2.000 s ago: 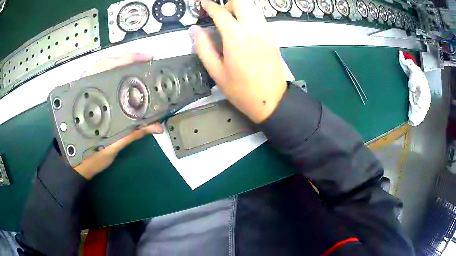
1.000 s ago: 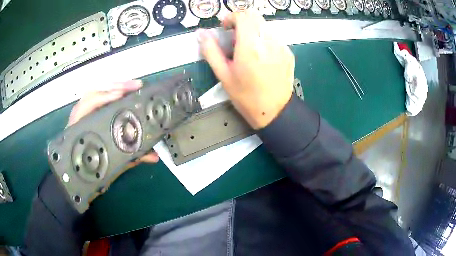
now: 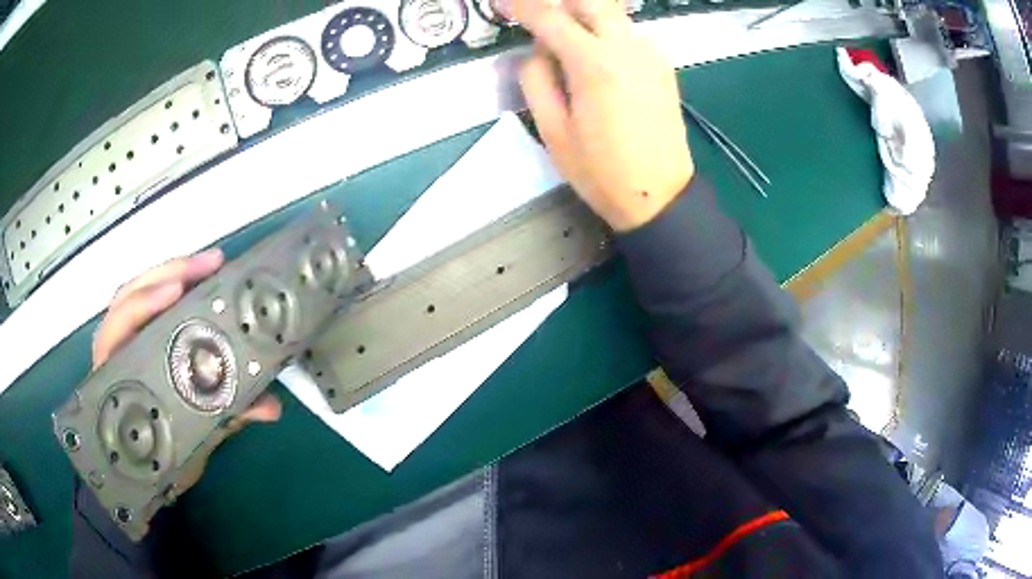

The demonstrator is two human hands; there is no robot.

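Observation:
A grey four-cavity housing (image 3: 266,311) is held tilted at the lower left, with a silver ring insert (image 3: 203,366) in one cavity. My left hand (image 3: 155,300) grips it, fingers over its upper edge and a fingertip at its lower edge. A flat grey plate (image 3: 464,292) lies on a slanted white paper sheet (image 3: 390,435), its left end beside the housing. My right hand (image 3: 617,113) reaches over the white strip to a row of silver housings (image 3: 433,20) at the top. Its fingertips are at the frame's top edge, so whether they hold anything cannot be told.
A perforated plate (image 3: 119,170) lies at the upper left beyond the white guide strip (image 3: 294,175). Tweezers (image 3: 730,149) lie right of my right hand on the green surface. A white bundle with red edge (image 3: 894,130) lies at the far right. Part of another metal piece (image 3: 11,503) shows at the left edge.
My left hand and the housing have moved down and left, and the housing is more tilted. My right hand has moved slightly right and up. The view has shifted, and more of the flat plate shows.

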